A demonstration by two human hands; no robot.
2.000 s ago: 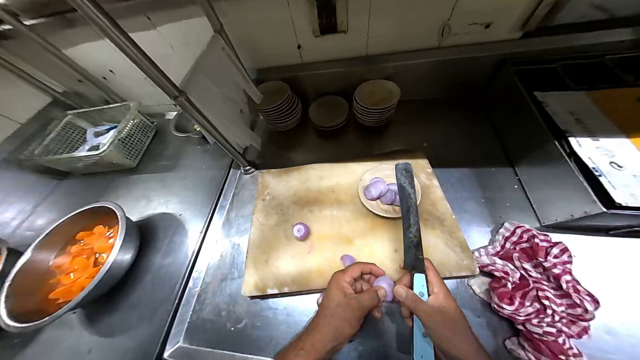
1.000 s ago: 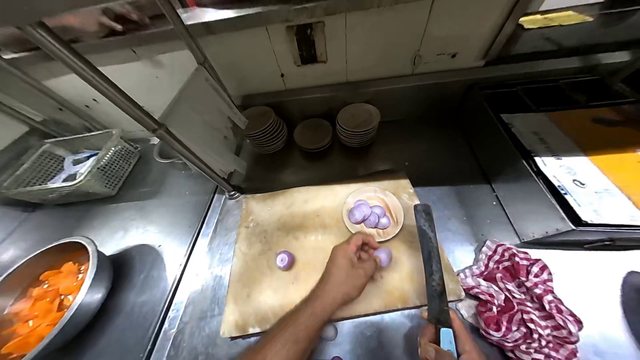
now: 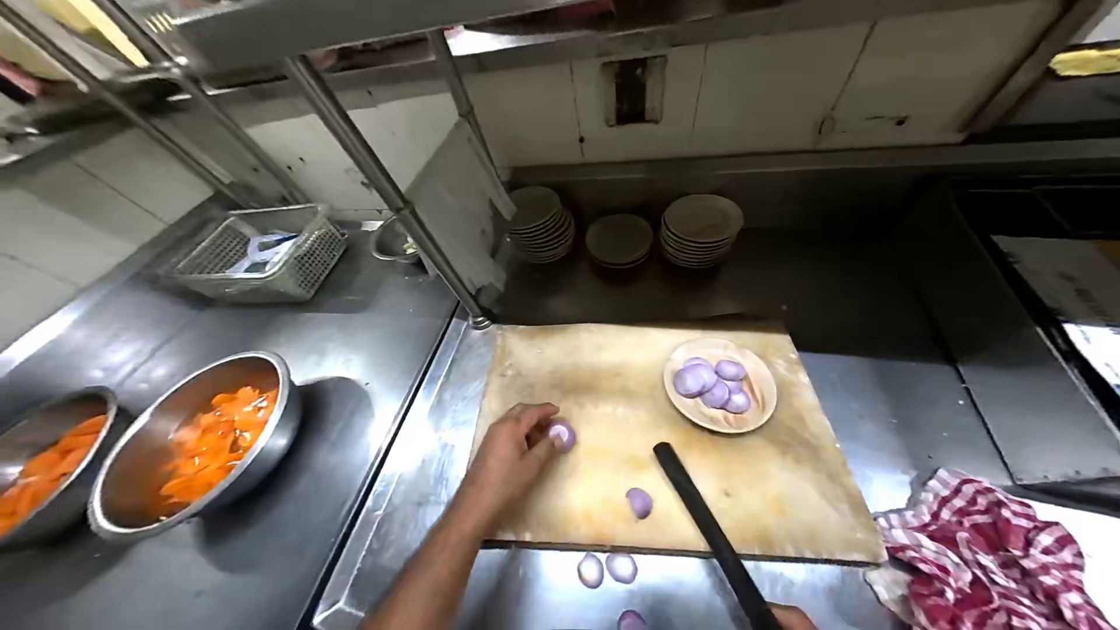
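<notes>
My left hand (image 3: 516, 442) is at the left part of a worn cutting board (image 3: 612, 359), its fingertips at a small peeled purple onion (image 3: 563, 435); whether they grip it is unclear. Low at the right, my right hand (image 3: 792, 618), mostly cut off by the frame edge, holds a dark-bladed knife (image 3: 704, 521) pointing up and left over the board. Between them a purple onion piece (image 3: 640, 502) lies on the board. A small plate (image 3: 757, 394) at the board's upper right holds several purple onion pieces (image 3: 696, 380). More pieces (image 3: 591, 570) lie on the steel counter below the board.
Two steel bowls of orange cut vegetable pieces (image 3: 219, 442) stand at left, with a plastic basket (image 3: 306, 262) behind. Stacked plates (image 3: 703, 219) stand beyond the board. A metal shelf post (image 3: 385, 184) rises at its back left. A red-and-white checked cloth (image 3: 989, 551) lies at right.
My left hand has moved from beside the plate to the onion at the board's left. The view has shifted, showing more of the left counter.
</notes>
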